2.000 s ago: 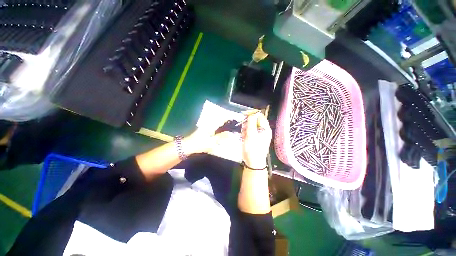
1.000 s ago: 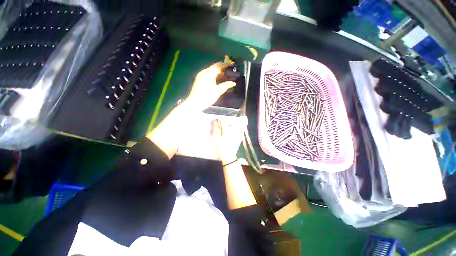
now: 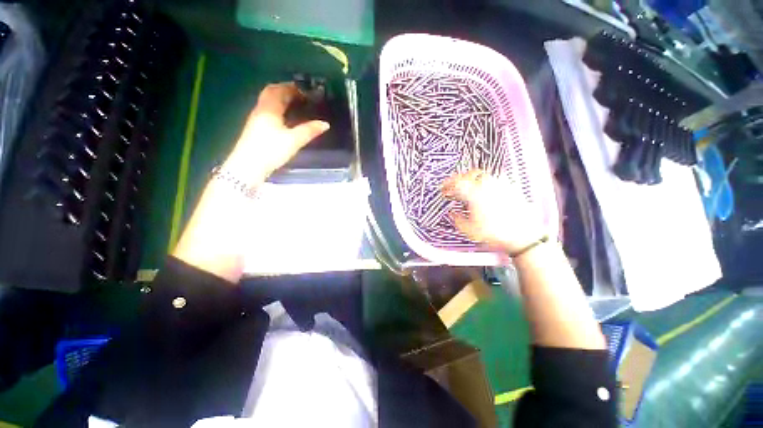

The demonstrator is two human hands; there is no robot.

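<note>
My left hand [image 3: 272, 134] is at the dark fixture below the press, its fingers on a small black part [image 3: 310, 85]; the thumb stands apart and the grip is partly hidden. My right hand [image 3: 489, 207] reaches into the pink basket [image 3: 542, 180], fingertips down among the loose metal pins [image 3: 435, 138]. Whether it has picked up any pin does not show. A white paper sheet [image 3: 305, 226] lies in front of the fixture [image 3: 330, 138].
Black parts with shiny ends [image 3: 104, 100] stand in rows at the left. More black parts [image 3: 640, 109] and a white interleaf sheet [image 3: 661, 242] are right of the basket. The grey-green press head [image 3: 305, 18] is above. A cardboard box [image 3: 452, 368] and blue crate [image 3: 79, 359] are below.
My right hand has moved from the white sheet into the pink basket. My left hand stays by the fixture, where it went with the black part. The view has shifted to the right.
</note>
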